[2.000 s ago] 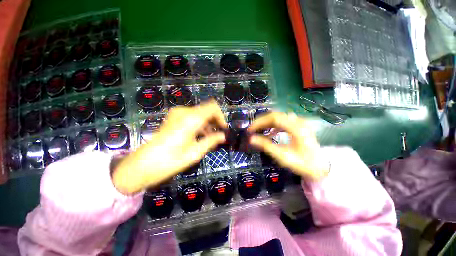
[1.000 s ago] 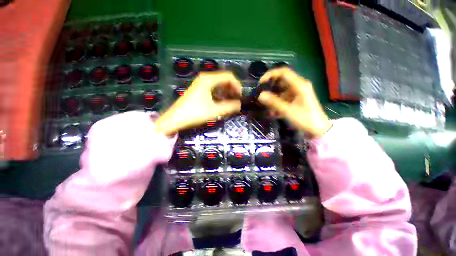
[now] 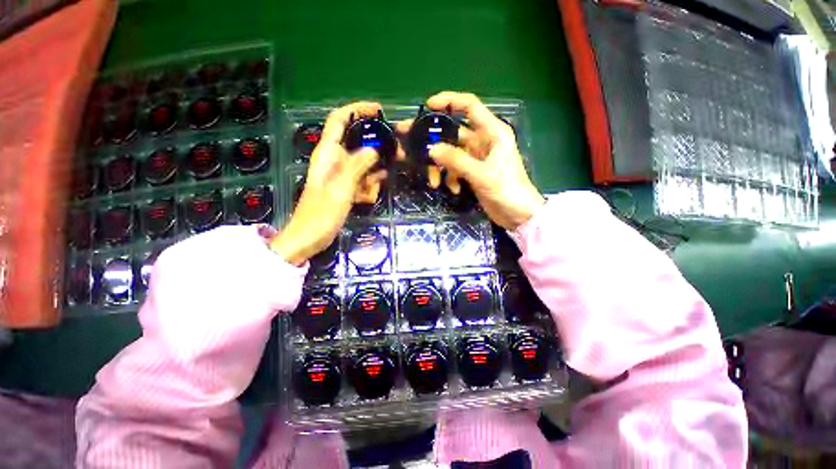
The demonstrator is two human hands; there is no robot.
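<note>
My left hand holds a round black display unit with a small blue lit spot on its face. My right hand holds a second round black display unit, also showing blue and white marks. Both units are held side by side, faces up, above the far part of the clear blister tray. The tray's front rows hold black discs with red lit text. Patterned, empty-looking pockets show in its middle. My hands hide part of the far rows.
A second filled blister tray lies at left, beside a red-orange foam slab. Clear empty trays lie at upper right by a dark grey sheet with a red-orange edge. A thin dark loop lies at right. Another person's sleeve shows at lower right.
My hands have moved to the far part of the tray. The two held units, blurred before, now face up with blue lit spots. The view has shifted.
</note>
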